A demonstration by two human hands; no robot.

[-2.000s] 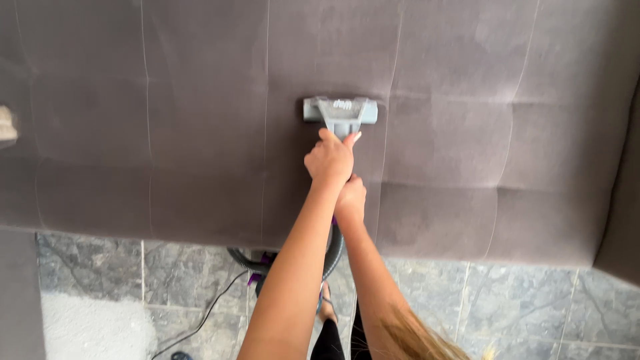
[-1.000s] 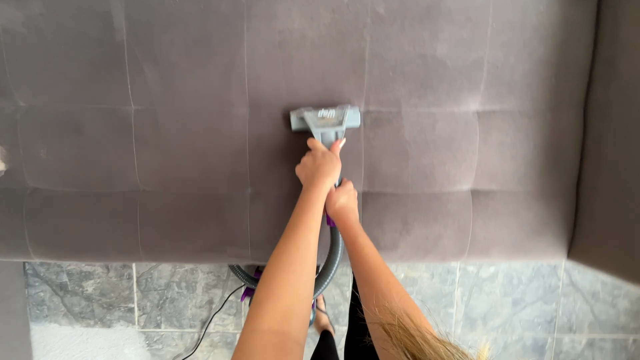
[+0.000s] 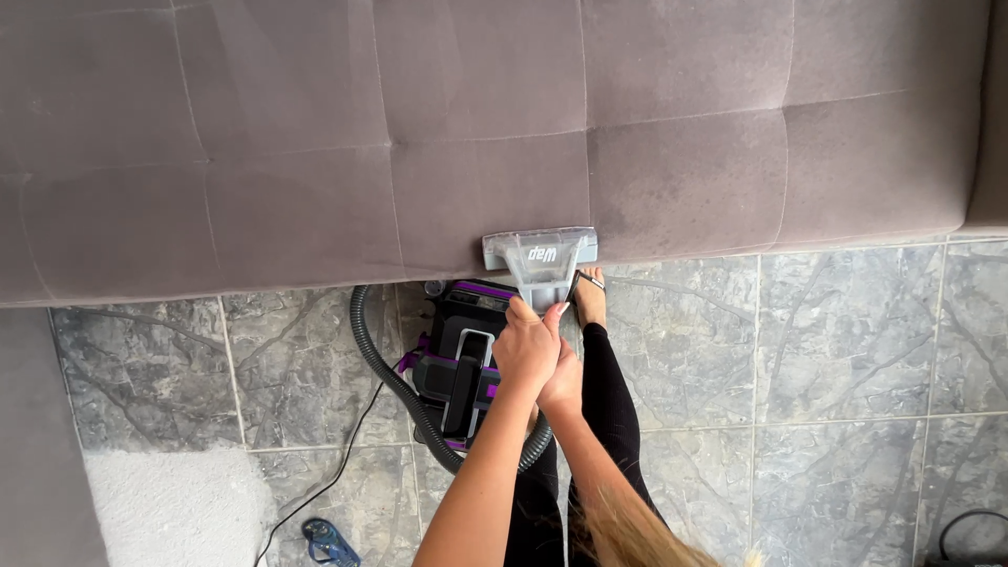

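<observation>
A clear and grey Wap upholstery extractor nozzle rests at the front edge of a tufted grey-brown sofa seat. My left hand is closed around the neck of the nozzle, right behind its head. Lower down and partly hidden behind it, my right hand grips the same handle. A ribbed grey hose loops beside and below my hands. Under my left forearm stands the black and purple extractor machine, partly covered by my arm.
Grey marbled floor tiles lie below the seat. A black cord runs across them near a blue flip-flop and a white rug. My sandalled foot is by the sofa. Sofa sections stand at both sides.
Both hands have drawn the nozzle from the middle of the seat back to its front edge. The view has shifted toward the floor, showing the machine more fully.
</observation>
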